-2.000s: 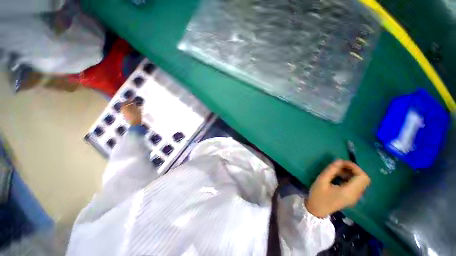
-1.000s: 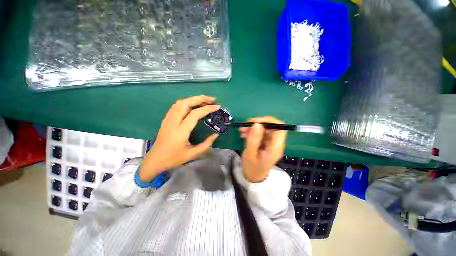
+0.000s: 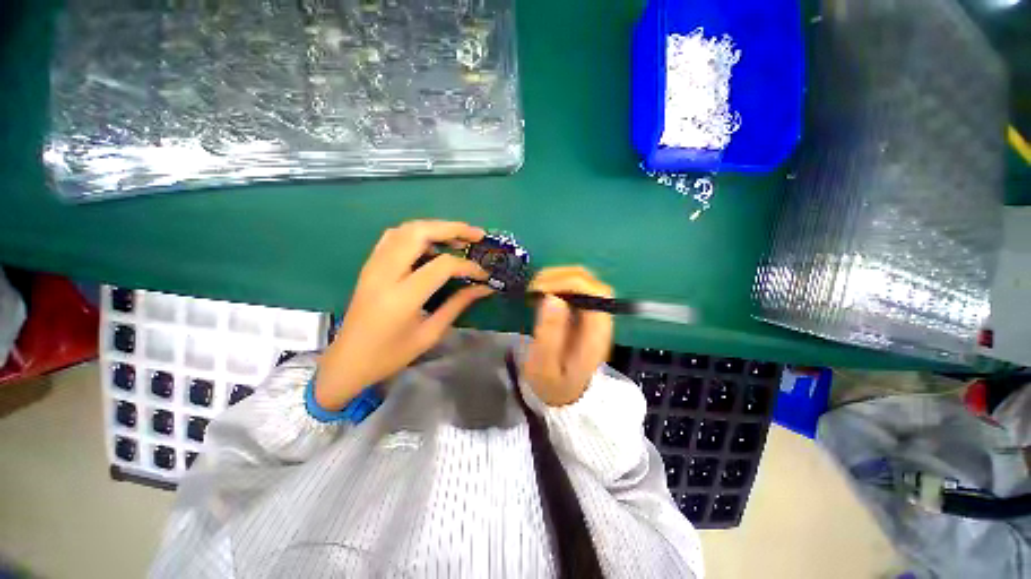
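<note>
My left hand [image 3: 390,300], with a blue band at the wrist, holds a black housing [image 3: 499,261] by its edges between thumb and fingers, above the green mat. The housing has a pale rim and round detail inside. My right hand [image 3: 572,330] pinches slim dark tweezers [image 3: 597,302], their pale end pointing right and slightly blurred. Their fine end is at the housing's right side; whether it touches cannot be told.
A clear blister tray [image 3: 283,102] lies at the upper left. A blue bin [image 3: 772,91] holds small white fittings, with a few spilled below it. Stacked blister trays [image 3: 882,204] stand right. Below the bench edge are a white tray [image 3: 249,345] and a black tray [image 3: 707,430].
Since two seconds ago, my left hand has left the white tray and taken hold of a housing; my right hand has taken the tweezers. Over the last second, my right hand shifted slightly left and down.
</note>
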